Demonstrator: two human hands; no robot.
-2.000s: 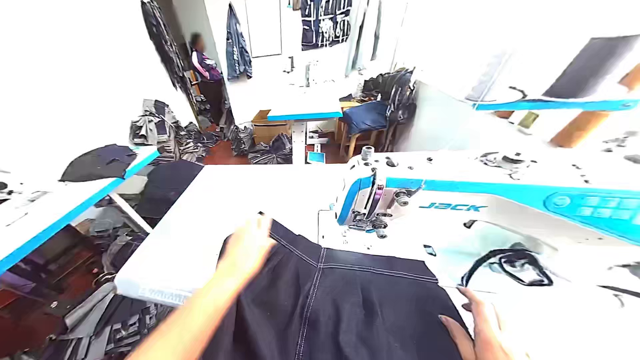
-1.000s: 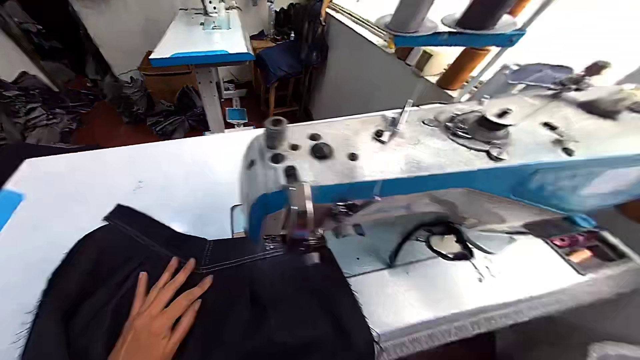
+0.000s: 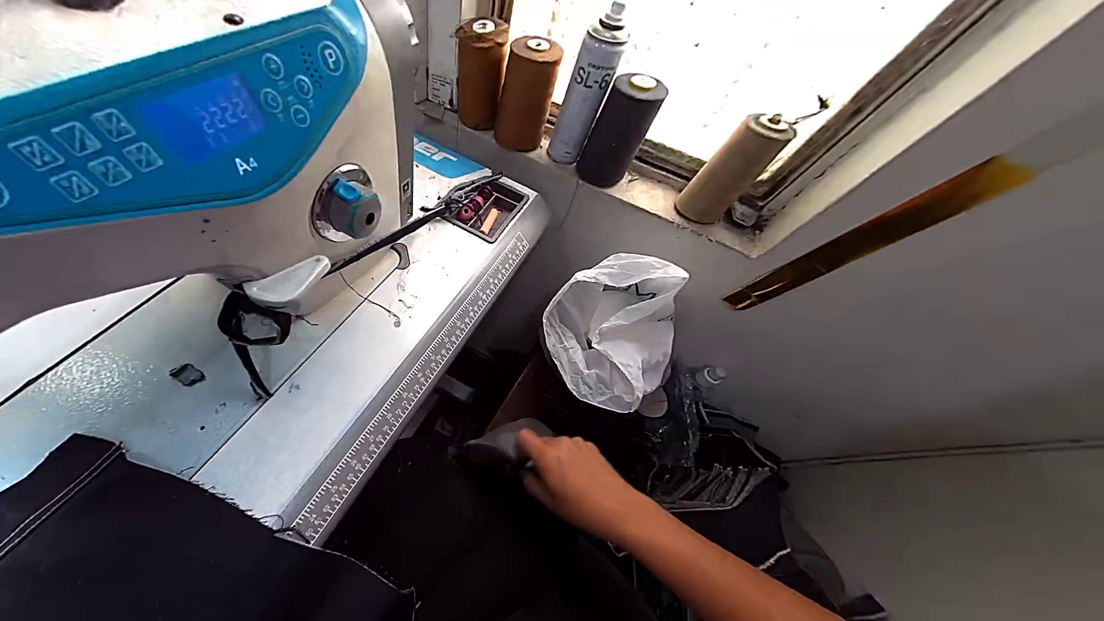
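Observation:
My right hand (image 3: 573,481) reaches in from the lower right, fingers curled against a smooth grey object (image 3: 509,438) beside the sewing table; whether it grips this object is unclear. Dark fabric lies beneath and around the hand. My left hand is out of view. At the lower left, a black garment piece (image 3: 129,535) with double light topstitching and a frayed edge lies on the machine bed and hangs over the table's front. The white and blue sewing machine (image 3: 285,207) fills the upper left, its display lit and its needle area outside the view.
A white plastic bag (image 3: 612,332) stands open beyond my hand, near a heap of dark cloth (image 3: 724,483). Several thread cones (image 3: 621,129) and a spray can (image 3: 588,90) line the windowsill. Small items sit in the table's corner tray (image 3: 490,211). A ruler strip (image 3: 414,388) edges the table.
The view has swung far right to the machine's end and the wall. A hand lay on the black garment one second ago; now my right hand is beside the table at the grey object.

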